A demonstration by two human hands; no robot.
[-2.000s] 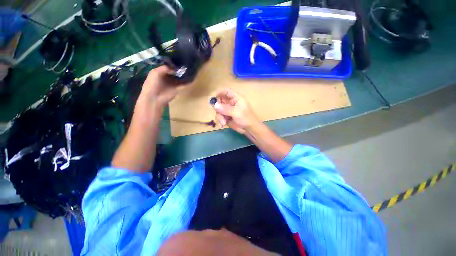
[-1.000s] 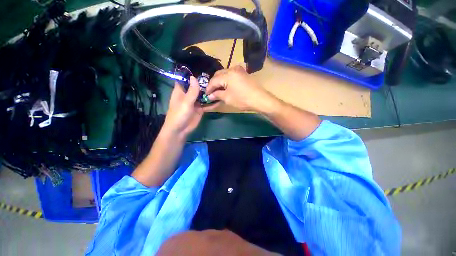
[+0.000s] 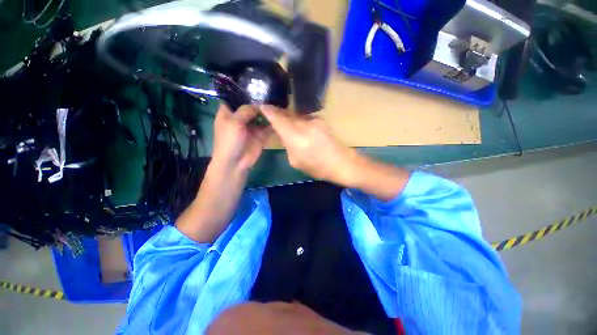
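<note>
A headset with pale shiny headband hoops (image 3: 196, 19) lies over the cardboard sheet (image 3: 393, 118), blurred in part. Its near ear cup housing (image 3: 258, 84) is round and black, with a bright reflection. My left hand (image 3: 237, 141) grips the lower left edge of this cup. My right hand (image 3: 311, 144) is at the cup's lower edge, its fingertips meeting those of my left hand. A small greenish spot shows between the fingertips; I cannot tell what it is. The other black ear cup (image 3: 309, 65) stands to the right.
A blue tray (image 3: 419, 86) at the right holds pliers (image 3: 385, 38) and a silvery screw feeder (image 3: 468, 59). A large black cable bundle (image 3: 85, 137) with white ties (image 3: 60, 147) covers the left. A blue bin (image 3: 85, 278) is below the bench edge. Another dark headset (image 3: 560, 62) lies far right.
The headset was held up at the left, then came down before me; my right hand joined it. Since the last earlier frame, the cup has turned and now shows a shiny reflection instead of small parts.
</note>
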